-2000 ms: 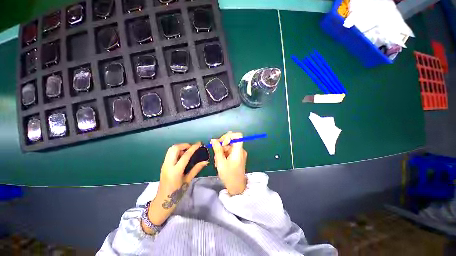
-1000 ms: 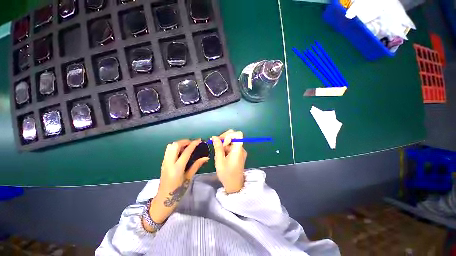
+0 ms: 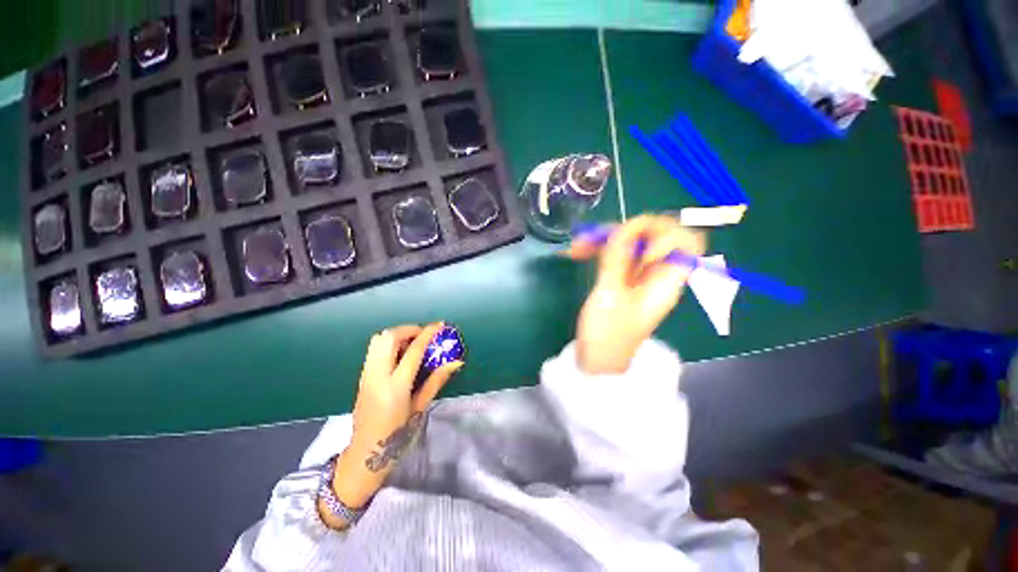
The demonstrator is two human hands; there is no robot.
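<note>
My left hand (image 3: 393,369) holds a smartwatch body (image 3: 444,348) near the bench's front edge. Its face shows a lit blue-white screen. My right hand (image 3: 636,274), slightly blurred, holds a blue stick (image 3: 759,284) that points out to the right and also shows on the left side of the fingers. My right hand is just right of and below the clear bottle (image 3: 564,196), over the mat and partly over the white wipe (image 3: 714,296). I cannot tell whether the stick touches the bottle.
A black foam tray (image 3: 380,274) holding several watch bodies lies at the left, with one empty pocket. Spare blue sticks (image 3: 694,162) and a small pale blade or scraper (image 3: 714,215) lie right of the bottle. A blue bin (image 3: 759,95) with white cloths and a red-orange tray (image 3: 935,173) are farther right.
My right hand has moved away from the watch, right and up toward the bottle, with the blue stick. The watch stays in my left hand and its screen has lit up.
</note>
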